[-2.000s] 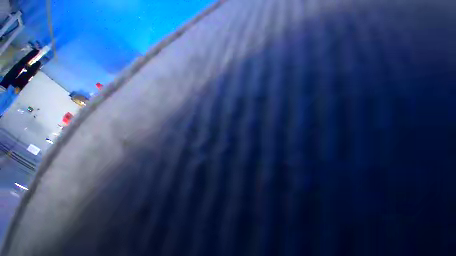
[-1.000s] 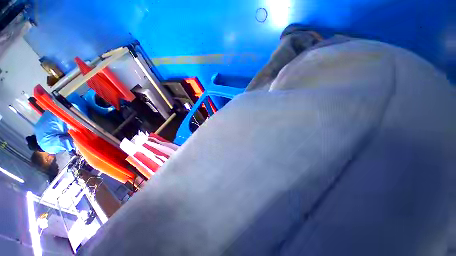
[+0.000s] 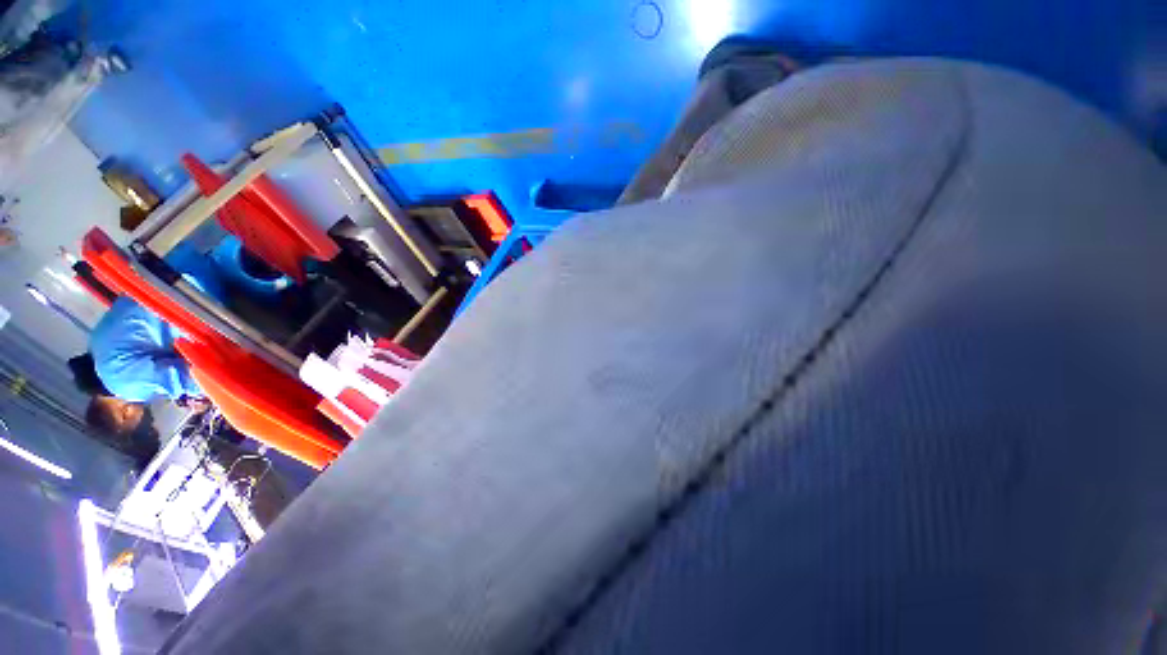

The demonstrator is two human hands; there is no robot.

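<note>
Neither of my hands is in the picture. Grey cloth of my work trousers (image 3: 614,371), with a dark stitched seam, fills the middle and right of the tilted view, very close. Beyond its edge, a blue plastic stool (image 3: 512,243) is partly hidden by the cloth. Orange-red trays (image 3: 262,403) lie at a bench at the left. White and red striped pieces (image 3: 358,378) are beside them; I cannot tell what they are.
A pale metal rack (image 3: 378,192) holds another red tray (image 3: 262,211). A person in blue (image 3: 134,352) is at the bench at far left. The glossy blue floor (image 3: 448,64) has a yellow line (image 3: 467,145). A bright light strip (image 3: 96,576) shows at lower left.
Two seconds ago blurred cloth covered most of the view; the rack, trays and person have since come into sight. Since one second ago the grey cloth covers more of the stool.
</note>
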